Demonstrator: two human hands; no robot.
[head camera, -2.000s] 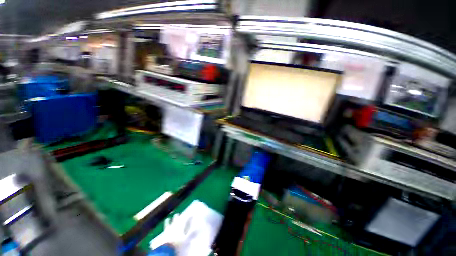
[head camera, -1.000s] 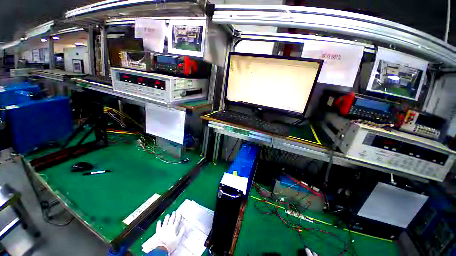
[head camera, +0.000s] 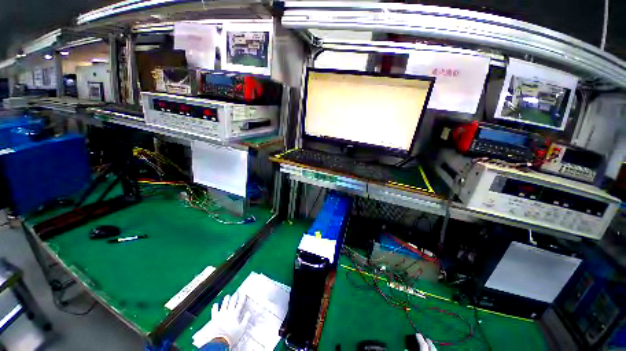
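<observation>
My left hand (head camera: 225, 323), in a white glove, lies flat with fingers spread on white record sheets (head camera: 264, 305) on the green mat. A long blue power module (head camera: 330, 218) with a white label and black grilled end stands right of the sheets. My right hand (head camera: 425, 343), gloved, is small and cut off by the bottom edge; its fingers rest on a small black computer mouse (head camera: 412, 342), mostly out of view. Another black object (head camera: 371, 346) lies left of it, partly cut off.
A lit monitor (head camera: 367, 110) and keyboard (head camera: 336, 163) stand on the shelf. White meters (head camera: 182, 116) flank them, one also right (head camera: 542, 199). Tangled test leads (head camera: 405, 301) lie right of the module. The left bench holds a mouse (head camera: 105, 232), marker (head camera: 128, 239) and blue case (head camera: 44, 171).
The view has steadied and shifted slightly. My left hand stays on the sheets. My right hand, out of view at first, shows at the bottom edge with the black mouse now visible.
</observation>
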